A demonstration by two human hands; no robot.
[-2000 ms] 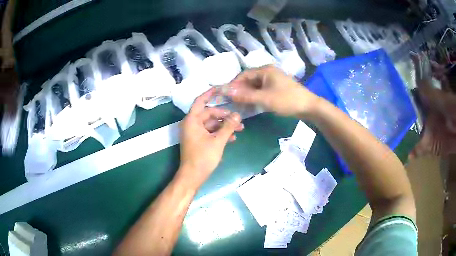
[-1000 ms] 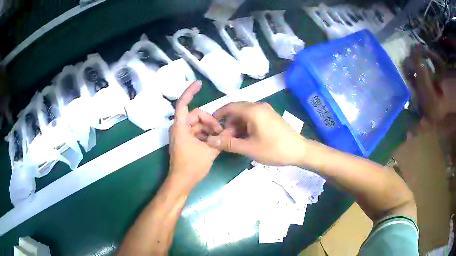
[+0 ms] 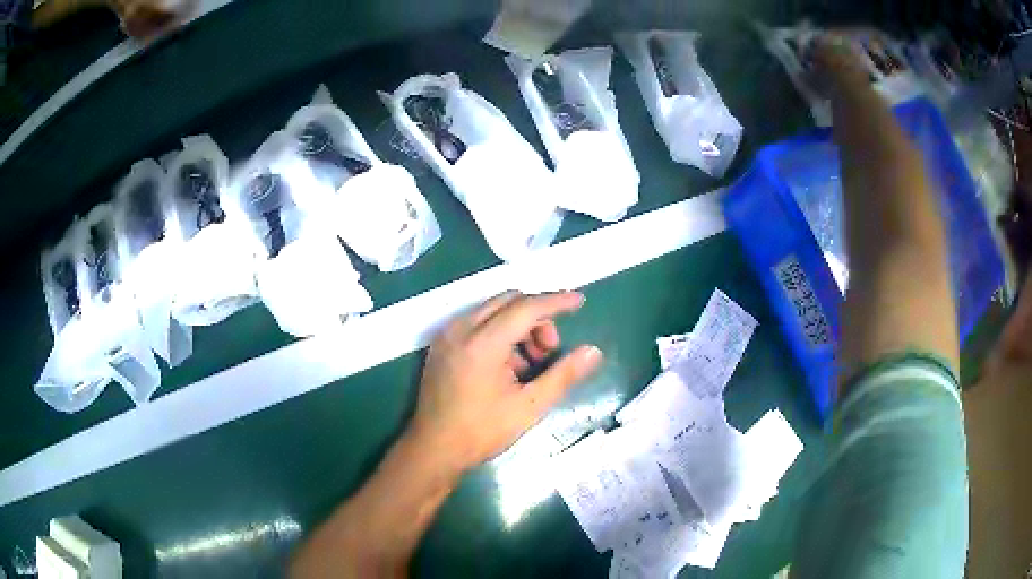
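My left hand [image 3: 504, 368] is over the green surface beside the white strip, thumb and index finger apart, with nothing visible in it. My right arm reaches across the blue plastic tray [image 3: 787, 260]. My right hand [image 3: 843, 62] is beyond the tray at the far right, small and blurred, over bagged products [image 3: 792, 68]; what it holds, if anything, cannot be seen. The tray has a pale label and is partly hidden by my forearm. Bagged products with dark coiled cables [image 3: 498, 187] lie in a row behind the white strip.
Fanned white leaflets [image 3: 679, 452] lie right of my left hand. The white strip [image 3: 226, 402] crosses the green surface. White blocks or boxes [image 3: 77, 554] are at bottom left. A pale packet [image 3: 532, 23] lies at the back. Another person's hand [image 3: 153, 17] shows at top left.
My hands were together, fingers touching, and are now apart. My right hand has moved far right past the tray. My left hand has opened. Another person's hand has appeared at top left.
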